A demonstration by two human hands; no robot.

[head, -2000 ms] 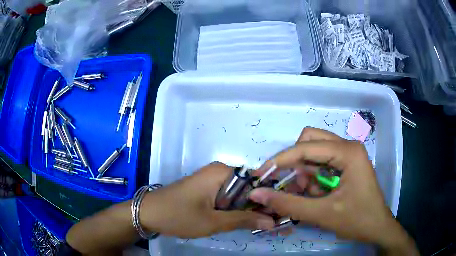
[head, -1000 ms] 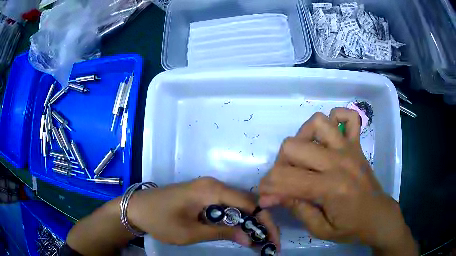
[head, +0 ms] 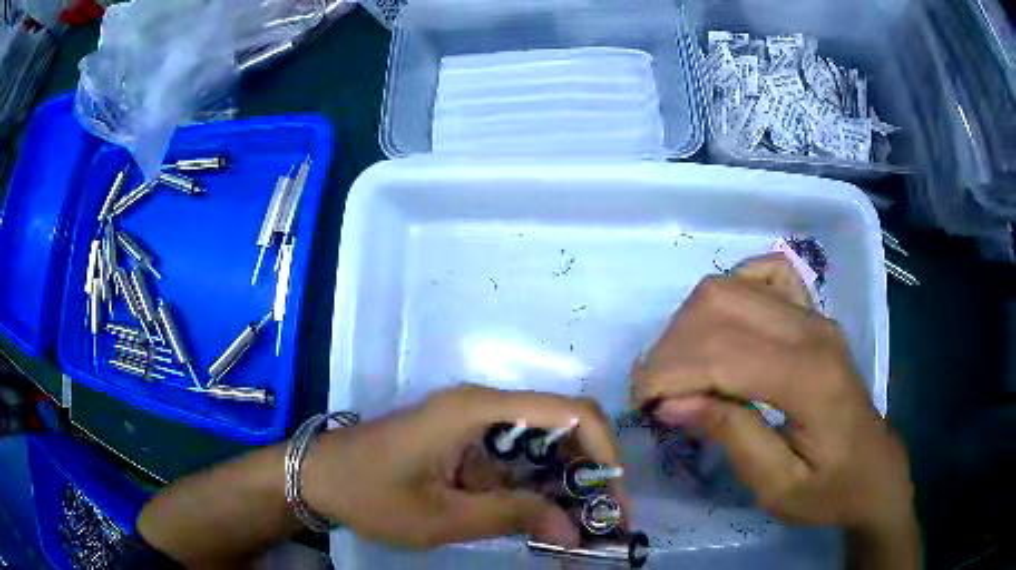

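Observation:
My left hand (head: 446, 473) holds several metal cylinders (head: 602, 512) in a bundle over the lower part of the white tray (head: 368, 290). Their round ends face up, some black and some bare metal, with pale rods projecting. One more cylinder lies sideways below the fingers. My right hand (head: 769, 390) is curled, just right of the cylinders and apart from them, with thumb and index finger pinched together. It is blurred. A slim tool is mostly hidden in it, and its green handle does not show.
A blue parts tray (head: 306, 212) with scattered cylinders stands at left, a plastic bag (head: 167, 67) over its back edge. Behind the white tray are a clear box with white lining (head: 546, 106) and a box of printed packets (head: 791, 100). A pink pad (head: 797, 267) lies at the white tray's right.
My right hand has moved off the cylinder ends to the right and the green handle has gone out of sight. The cylinders in my left hand have shifted, one now lying sideways.

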